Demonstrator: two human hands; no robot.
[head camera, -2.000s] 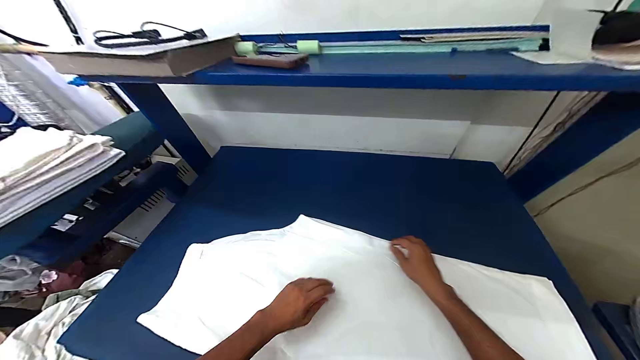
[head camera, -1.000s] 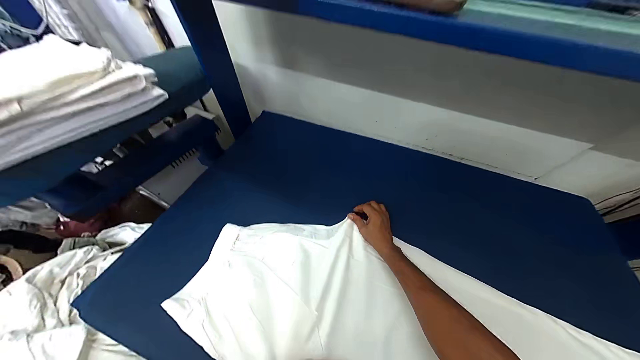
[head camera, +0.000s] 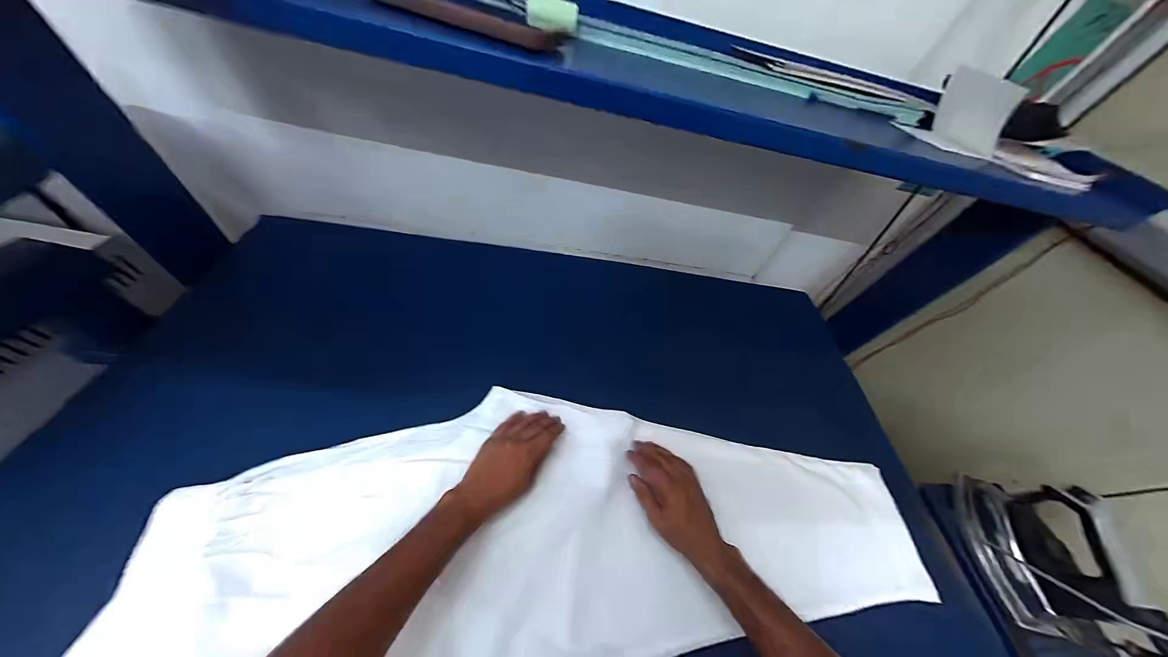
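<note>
A white cloth garment (head camera: 566, 511) lies spread over the blue-covered table (head camera: 547, 319), with creases at its left part and a straight-ended section at the right. My left hand (head camera: 518, 456) rests palm down on the fabric just below its upper edge, fingers extended. To the right of a fold, my right hand (head camera: 671, 497) lies on the cloth with its fingers slightly spread. Neither hand grips the material. The lower part of the garment runs out of view.
A blue shelf (head camera: 657, 105) spans the back above the table, bearing a pale green roll (head camera: 552, 15), a brown object and papers (head camera: 1040, 164). Beside the table at lower right stands an iron (head camera: 1058, 547). A cable runs along the right wall.
Both hands now rest on the garment; one second ago only one hand was visible, pinching its upper edge. That pinch has been released. The view has swung to the right.
</note>
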